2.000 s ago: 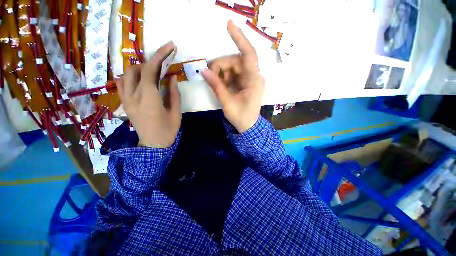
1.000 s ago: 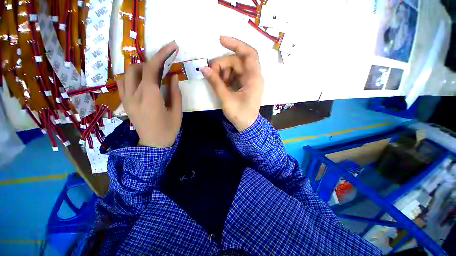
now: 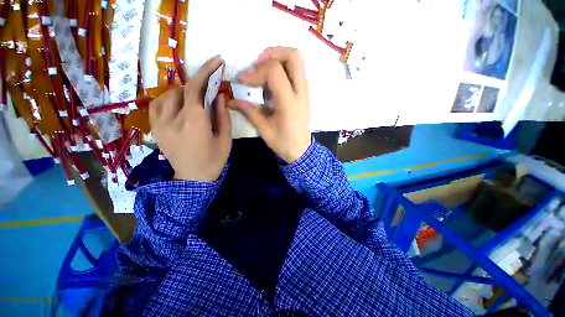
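My left hand (image 3: 195, 127) holds an orange flex circuit (image 3: 224, 93) between thumb and fingers. A small white card (image 3: 214, 83) with a dark dot stands tilted at its fingertips. A second white piece (image 3: 251, 94) with a black dot lies at the circuit's right end, in front of my right palm. My right hand (image 3: 279, 102) has its thumb and index finger close around this piece and the circuit's end; the exact contact is unclear. Dark red lead wires (image 3: 118, 108) run leftward from behind my left hand.
Orange strips with red wires (image 3: 93, 37) and printed-liner tape (image 3: 126, 56) cover the bench's left side, some hanging over its edge. Loose flex circuits (image 3: 348, 51) lie beyond my right hand. An instruction sheet (image 3: 474, 96) is at right. A blue stool (image 3: 87, 254) and blue-framed rack (image 3: 433, 235) stand below.
My right hand has moved slightly left, its thumb and index finger now nearer the flex circuit. Its raised index finger has curled down. The white piece now shows more to the right.
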